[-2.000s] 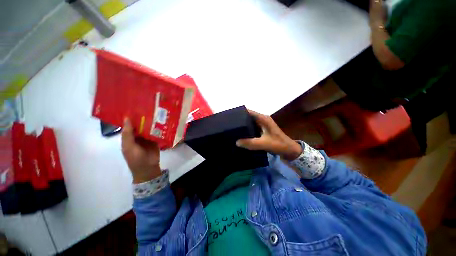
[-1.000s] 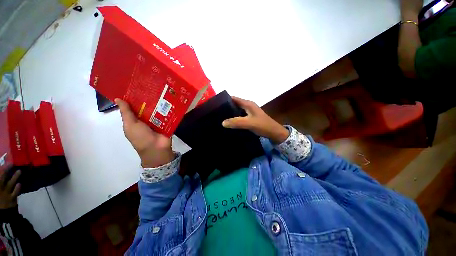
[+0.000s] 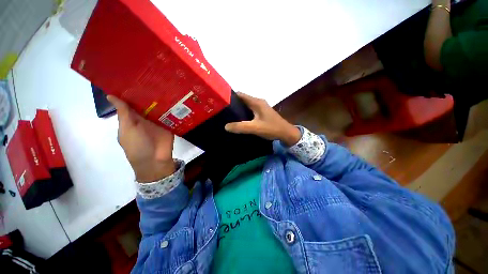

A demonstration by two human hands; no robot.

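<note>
The red outer sleeve (image 3: 144, 64) is squared up and tilted in front of me, its back panel with the white barcode label facing up. The black inner box (image 3: 219, 126) is partly inside the sleeve's near end, with its black end sticking out. My left hand (image 3: 147, 142) holds the sleeve from its lower left side, with the thumb on the panel. My right hand (image 3: 265, 122) grips the black box's exposed end. The box's inserted part is hidden inside the sleeve.
Sleeved boxes (image 3: 40, 152) stand at left on the white table (image 3: 96, 176). A dark flat object (image 3: 101, 101) lies behind the sleeve. A co-worker's arm and green sleeve (image 3: 465, 51) are at upper right, above a red stool (image 3: 412, 115). Another person's striped dark sleeve (image 3: 18, 262) shows at lower left.
The black box has entered the sleeve's open end; before, it was outside. The sleeve has moved closer. One box has left the row at left, and the other person's hand has moved down.
</note>
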